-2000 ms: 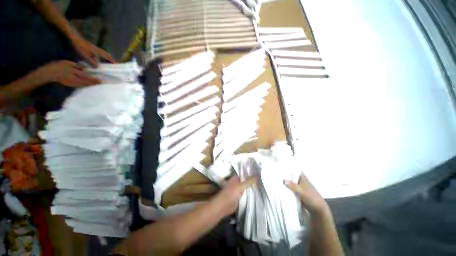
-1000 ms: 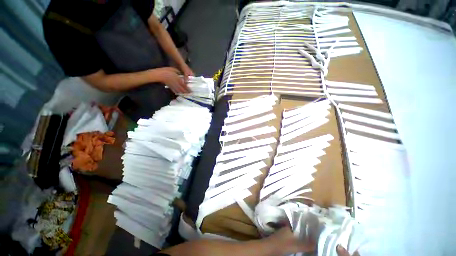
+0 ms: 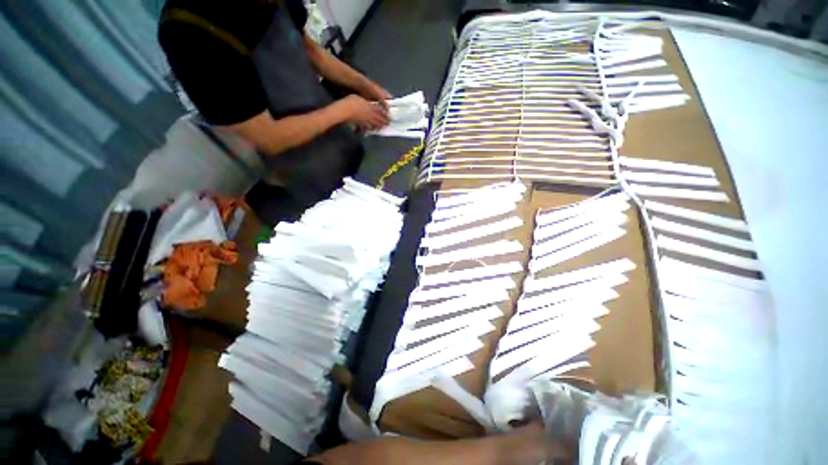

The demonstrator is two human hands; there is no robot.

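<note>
A thick bundle of white cut strips (image 3: 617, 434) is at the bottom edge, cut off and partly blurred. My left hand (image 3: 549, 445) reaches in along the bottom edge and grips the bundle at its left side; its fingers are mostly hidden. My right hand is not in view. Cut strips (image 3: 445, 309) lie in slanted rows on brown paper (image 3: 635, 341), with a second row (image 3: 567, 300) beside them. Stacked pieces (image 3: 300, 300) lie fanned along the dark table edge (image 3: 392, 272).
A person in an apron (image 3: 300, 82) stands at the far left, handling a small white bundle (image 3: 401, 116). A waste web (image 3: 517, 100) spans the far table. White fabric (image 3: 772, 136) lies right. Orange scraps (image 3: 195, 272) lie left, and yellow tape (image 3: 399, 163) lies on the edge.
The view has swung left and up. My hands and the bundle moved to the bottom edge, and my right hand left the view. The other person's bundle came away from the stack.
</note>
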